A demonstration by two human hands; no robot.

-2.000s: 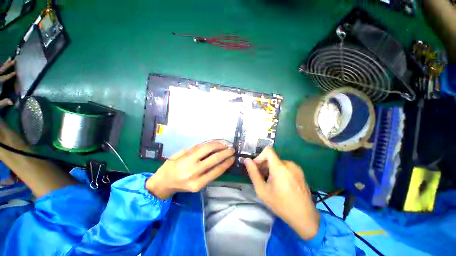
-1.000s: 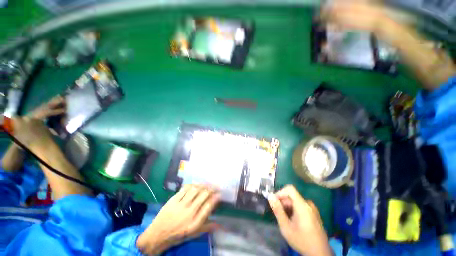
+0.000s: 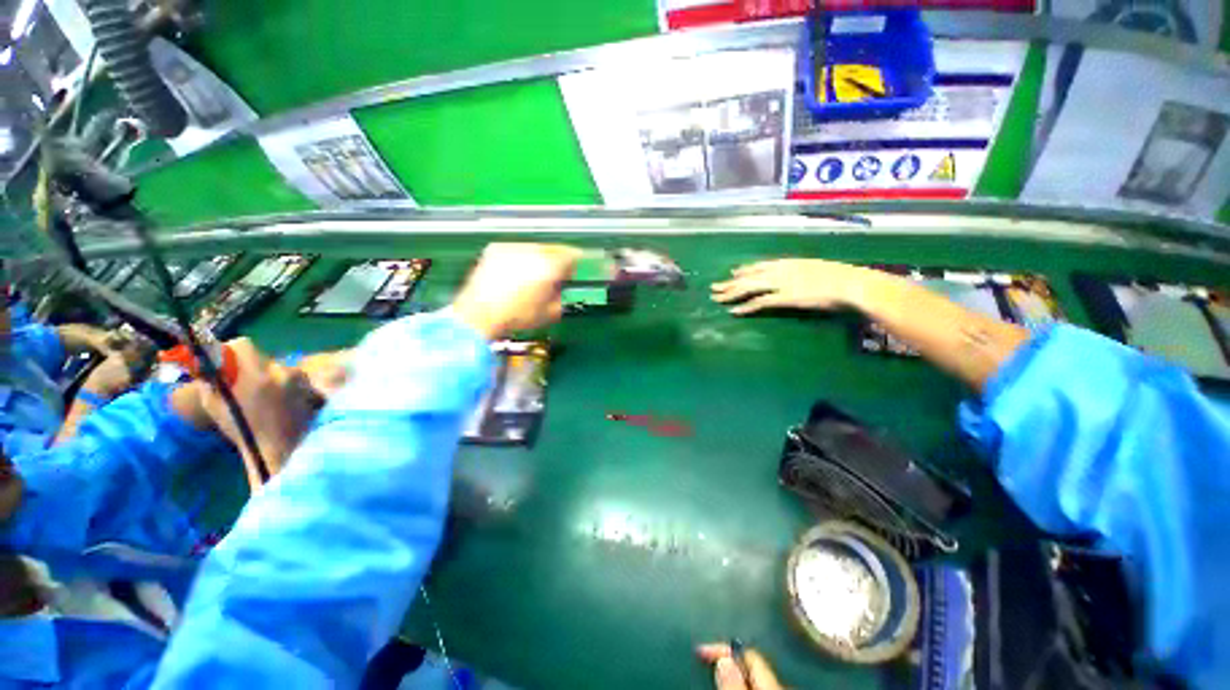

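My left hand (image 3: 519, 286) reaches to the far side of the bench, its fingers closed at the left end of a blurred tablet assembly with green patches (image 3: 596, 291). My right hand (image 3: 745, 669) is cut off by the bottom edge; its fingers hold a small dark thin thing, too little shown to name. Another tablet assembly (image 3: 518, 391) lies partly hidden behind my left sleeve. A red lead wire bundle (image 3: 653, 425) lies on the green mat (image 3: 634, 539).
Another person's open hand (image 3: 796, 286) reaches in from the right, near a tablet. The black fume fan (image 3: 870, 472), tape roll (image 3: 853, 593) and blue soldering station (image 3: 947, 627) stand at right. A left neighbour's hand (image 3: 263, 404) holds an orange-red tool. More tablets line the far edge.
The view has tilted up. My left hand has left the tablet in front and reached out to the far side. That tablet is gone from the mat before me. The right neighbour's hand has moved left.
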